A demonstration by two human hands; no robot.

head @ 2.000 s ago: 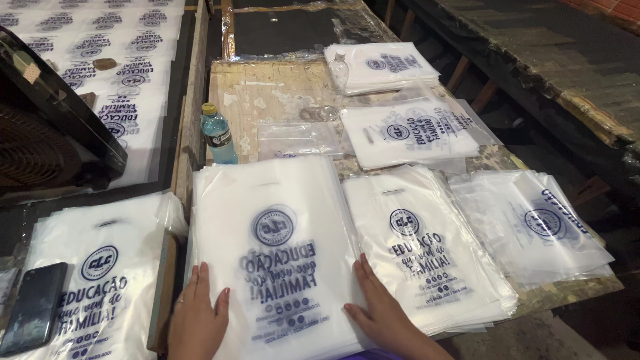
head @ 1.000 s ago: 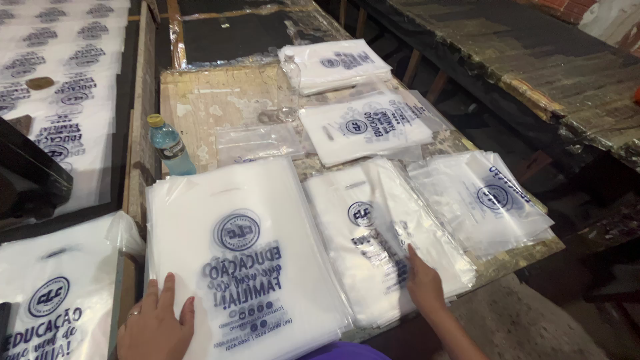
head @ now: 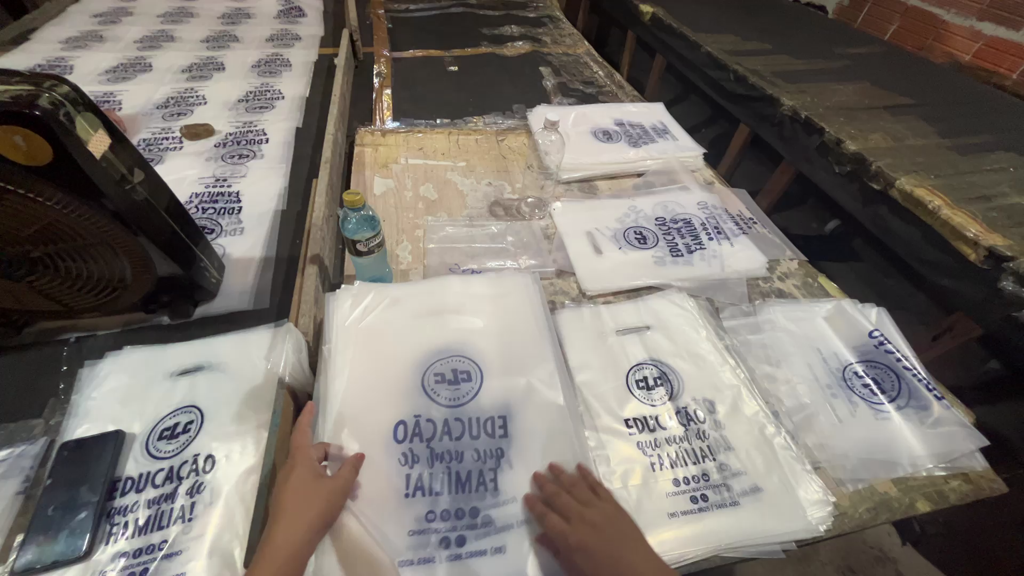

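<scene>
A thick stack of translucent plastic bags [head: 448, 328], its blue print reading backwards, lies in front of me. My left hand [head: 316, 488] is at the stack's left edge, thumb and fingers spread; whether it pinches a bag is unclear. Flat on the stack's lower right rests my right hand [head: 588, 516], fingers extended. Immediately right is another pile of printed bags [head: 648, 352] with the print facing up and a handle slot near its top. Beyond it sits a fanned pile of bags [head: 824, 376]. To the left, a stack of bags [head: 232, 376] carries a black smartphone [head: 70, 500].
A bottle of blue liquid [head: 366, 240] stands behind the main stack, near a flat clear plastic bag [head: 480, 246]. Two bag piles [head: 664, 240] [head: 616, 136] and a clear bottle [head: 550, 144] are farther back. A box fan [head: 88, 208] stands left, beside rows of printed sheets [head: 264, 168].
My right hand has moved from the neighbouring pile on the right, where it was one second ago, back onto the central stack. My left hand is now at that stack's left edge.
</scene>
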